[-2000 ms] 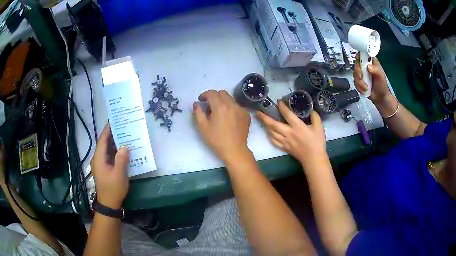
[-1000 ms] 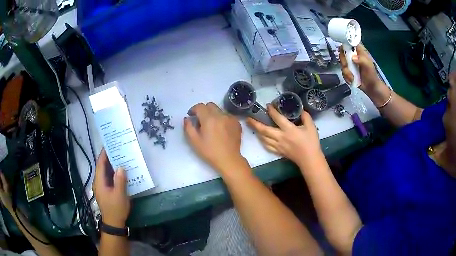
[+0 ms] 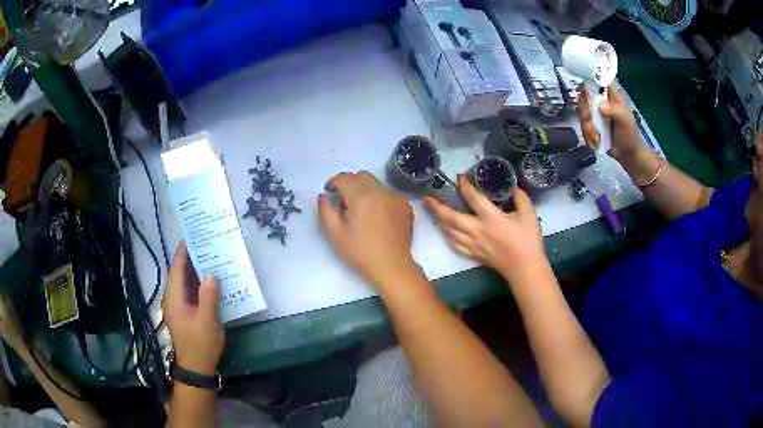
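Note:
My left hand grips the lower left edge of a pale white-blue carton, whose end flap stands open at the far end. My right hand rests on the bench with curled fingers; a small grey patch shows by its fingertips, and I cannot tell if it holds anything. A loose pile of small dark fittings lies between the carton and my right hand. A dark grey handheld fan lies just beyond my right hand. A neighbour's hand touches another dark fan.
The neighbour's other hand holds up a white handheld fan. More dark fans and a purple stick-like item lie at right. Printed cartons stand behind them. A blue bin is at the back. Cables hang at left.
The view has shifted slightly. My left hand still holds the carton and my right hand stays on the bench. The neighbour still holds up the white fan.

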